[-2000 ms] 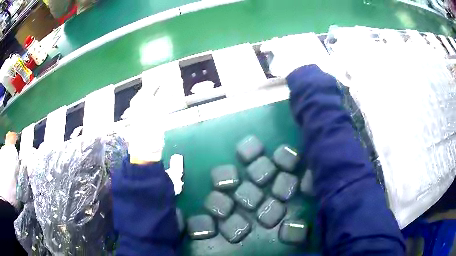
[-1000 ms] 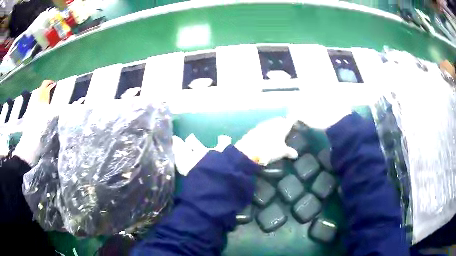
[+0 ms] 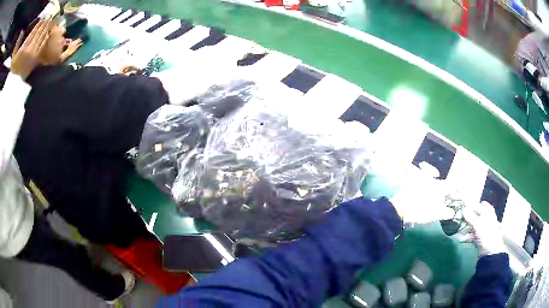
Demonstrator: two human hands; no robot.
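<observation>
Several glossy dark grey-green charging cases (image 3: 419,274) lie loose on the green mat at the lower right. My white-gloved left hand (image 3: 421,203) is just above them, blurred, and its fingers cannot be made out clearly. My white-gloved right hand (image 3: 481,227) is close to its right, with its fingers on a dark case (image 3: 451,225) between the hands. Whether my left hand also touches this case is unclear. White retail boxes with black inserts (image 3: 364,112) stand in a row beyond the hands.
A bulging clear plastic bag (image 3: 253,171) lies left of my hands. A dark flat rectangular object (image 3: 192,252) lies below it. A person in black (image 3: 78,126) and another person's raised hand (image 3: 31,48) are at left. A red object (image 3: 147,264) is below. The green belt (image 3: 337,66) runs behind the boxes.
The view has swung left, bringing the neighbouring people and dark rectangle into view. My hands are now close together at the right, with a case between them. The loose cases appear lower in the picture.
</observation>
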